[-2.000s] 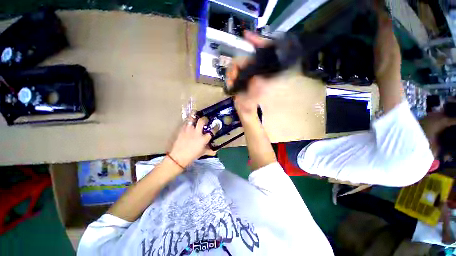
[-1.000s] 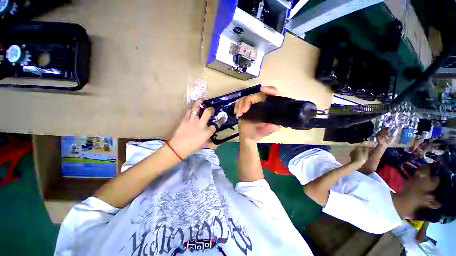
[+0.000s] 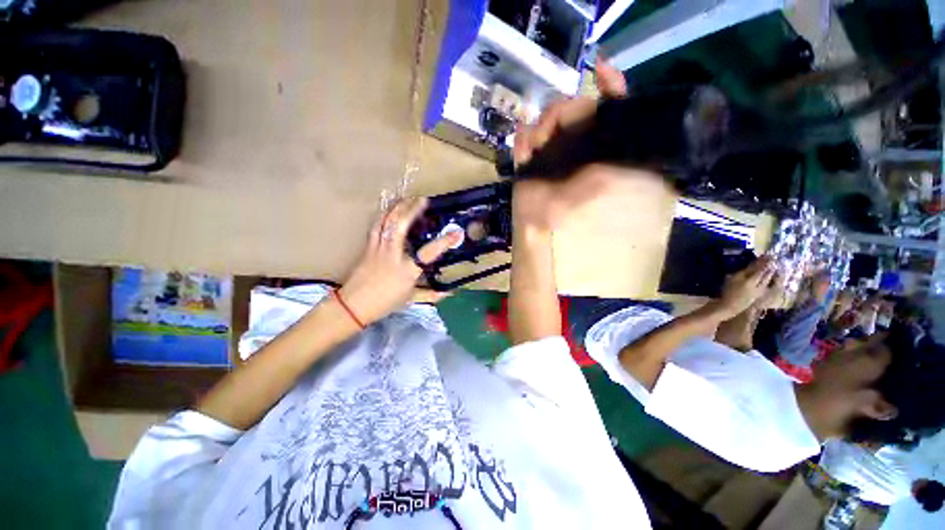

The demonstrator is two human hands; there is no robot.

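A black housing [image 3: 482, 212] lies on the tan bench in front of me, its side bar towards me. A silver-white round component [image 3: 453, 236] sits inside it. My left hand [image 3: 392, 259] holds the housing's left end, one finger at the round component. My right hand [image 3: 565, 155], blurred, grips the black electric screwdriver [image 3: 648, 133] above the bench, right of the housing. The screwdriver tip is near the metal front of the blue and white screw feeder [image 3: 471, 93]; whether it touches is unclear.
Another black housing [image 3: 88, 104] lies at the far left. A dark flat mat [image 3: 707, 248] lies on the bench at right. A neighbouring worker [image 3: 715, 383] handles silver-white wired pieces [image 3: 808, 246]. An open compartment [image 3: 88, 388] is below the bench edge.
Since one second ago, my right hand has lifted the screwdriver off the housing and moved it up towards the screw feeder. My left hand still holds the housing, which now lies more level.
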